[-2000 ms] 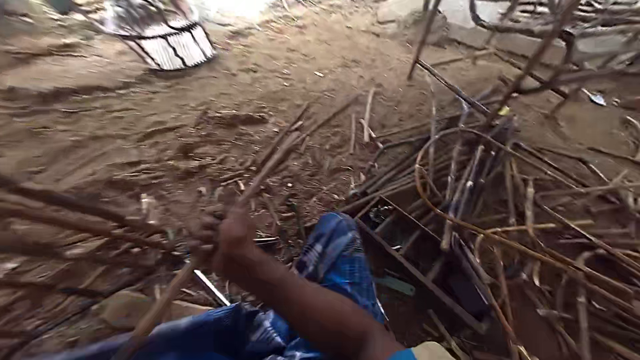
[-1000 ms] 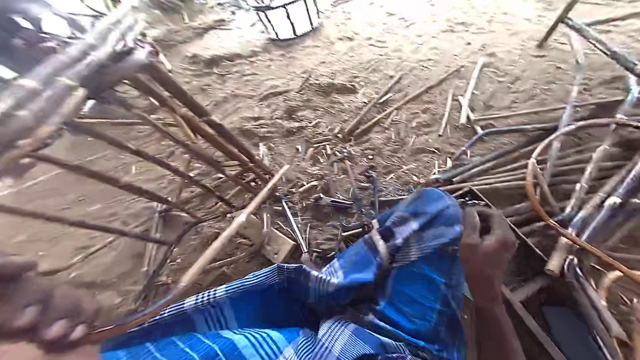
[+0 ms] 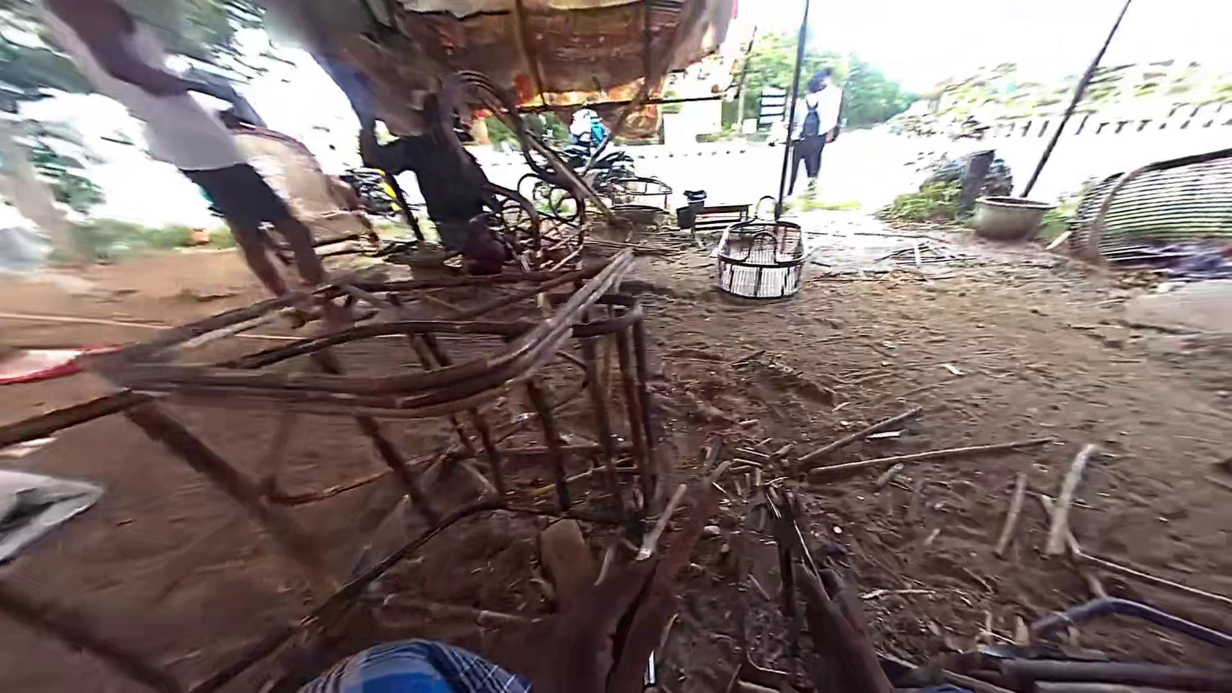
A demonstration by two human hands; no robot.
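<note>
My left hand [image 3: 659,577], dark and blurred, reaches low over the ground at the bottom middle. A short pale stick [image 3: 664,525] lies at its fingers; whether they grip it is unclear. Just to its right, my right hand [image 3: 818,587] points forward over scattered sticks and thin dark pieces, its fingers too blurred to read. To the left of both hands stands a cane furniture frame [image 3: 452,380], with bent upper rails and several dark uprights. My knee in blue checked cloth [image 3: 414,669] shows at the bottom edge.
Loose cane sticks [image 3: 929,457] and bent canes [image 3: 1136,611] lie at right. A round black-and-white basket [image 3: 760,274] stands ahead. One person [image 3: 221,164] stands at left; another [image 3: 818,125] is far off. A basin [image 3: 1011,217] and a large woven cane piece [image 3: 1155,212] are at back right.
One second ago my left hand was on a long cane at far left and my right was beside my knee; both are now close together at bottom middle. The view has tilted up.
</note>
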